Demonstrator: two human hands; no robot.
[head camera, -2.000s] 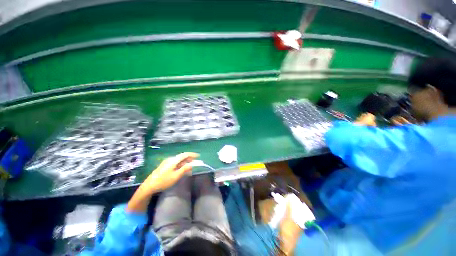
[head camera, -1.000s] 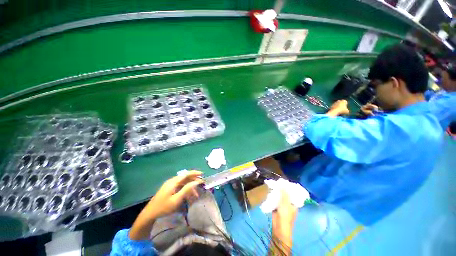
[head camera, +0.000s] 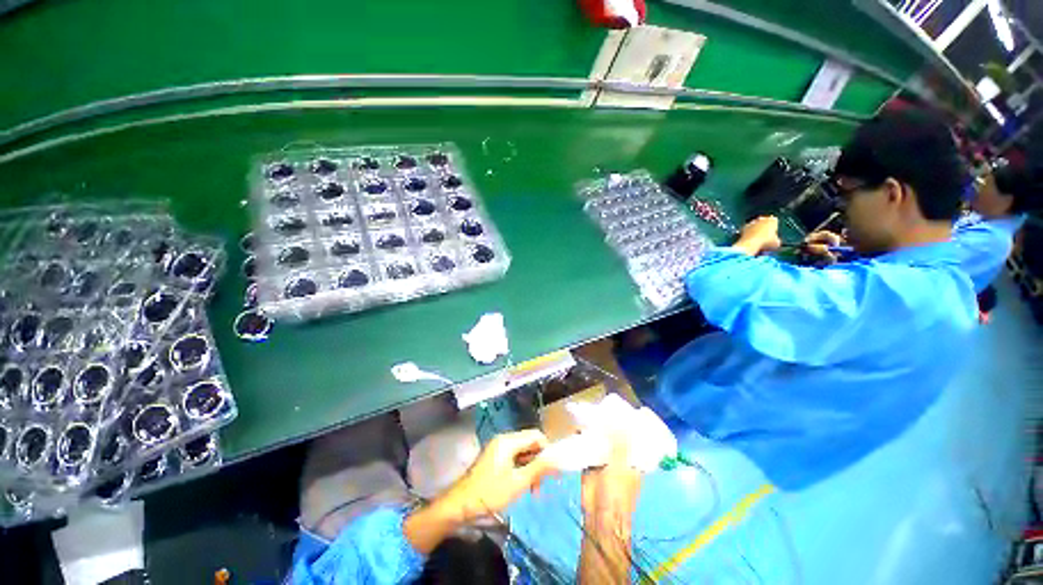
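Note:
My right hand (head camera: 612, 494) is upright below the bench edge and holds a bunched white cloth (head camera: 627, 434). A small green piece (head camera: 673, 462) shows at the cloth's right side. My left hand (head camera: 509, 471) is over my lap, its fingertips at the cloth's left edge; whether they grip it or a small part is unclear. A white-headed swab (head camera: 414, 373) lies on the bench near its front edge. A crumpled white wipe (head camera: 486, 338) lies right of it. A clear tray (head camera: 377, 274) of round dark parts sits behind them.
Overlapping clear trays (head camera: 109, 343) with round parts are at the left. Loose round parts (head camera: 253, 325) lie beside the front tray. A smaller-celled tray (head camera: 650, 234) is to the right, near a person in a blue smock (head camera: 835, 309). A metal strip (head camera: 515, 377) is at the bench edge.
My left hand has moved from the bench edge right and down to the cloth. The swab now lies uncovered on the bench. The view has shifted, and the cloth stays in my right hand.

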